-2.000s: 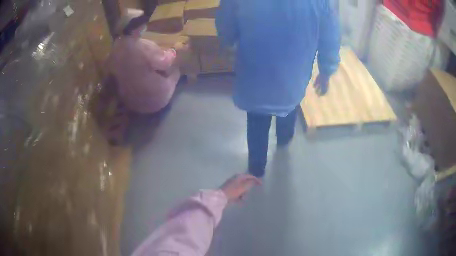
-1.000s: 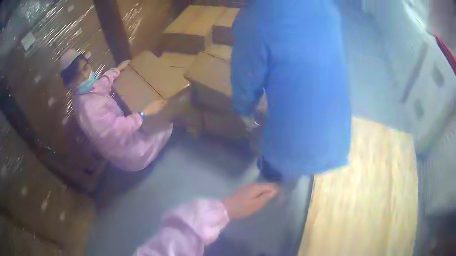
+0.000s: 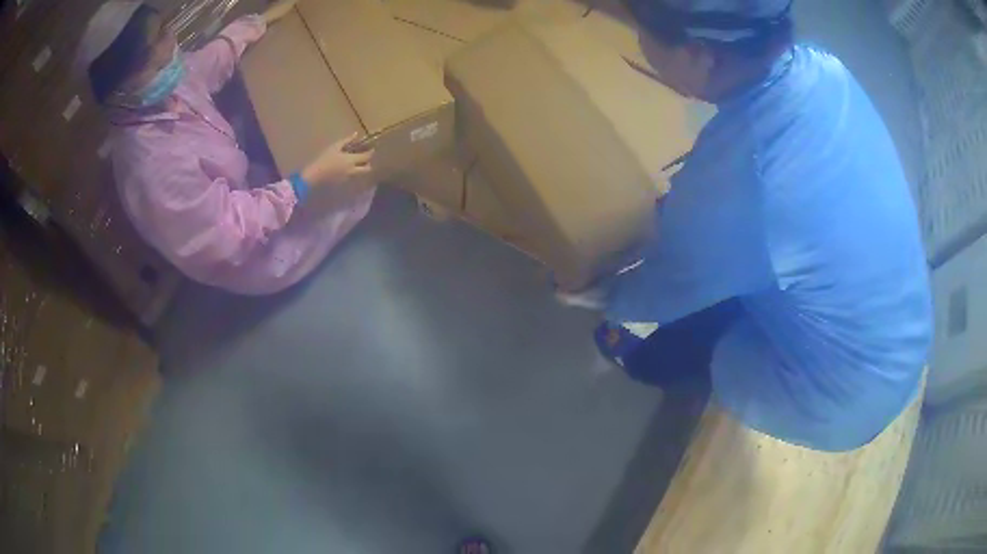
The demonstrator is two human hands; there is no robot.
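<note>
Neither of my hands is in the picture. In front of me a brown carton (image 3: 379, 81) with a dark centre seam and a small white label is held at its near corner and far edge by a co-worker in pink. Beside it a second carton (image 3: 541, 130) sits tilted, with the hand of a co-worker in blue at its lower near corner. More cartons lie under and behind these two.
The person in pink (image 3: 216, 206) crouches at the left, the person in blue (image 3: 801, 238) crouches at the right. A bare wooden pallet (image 3: 779, 492) is at the lower right. Film-wrapped cartons (image 3: 65, 379) line the left. Pale stacks (image 3: 958, 303) stand at the right edge.
The person in blue has gone from standing to crouching by the cartons. My hand and pink sleeve have left the picture. The cartons appear nearer and larger.
</note>
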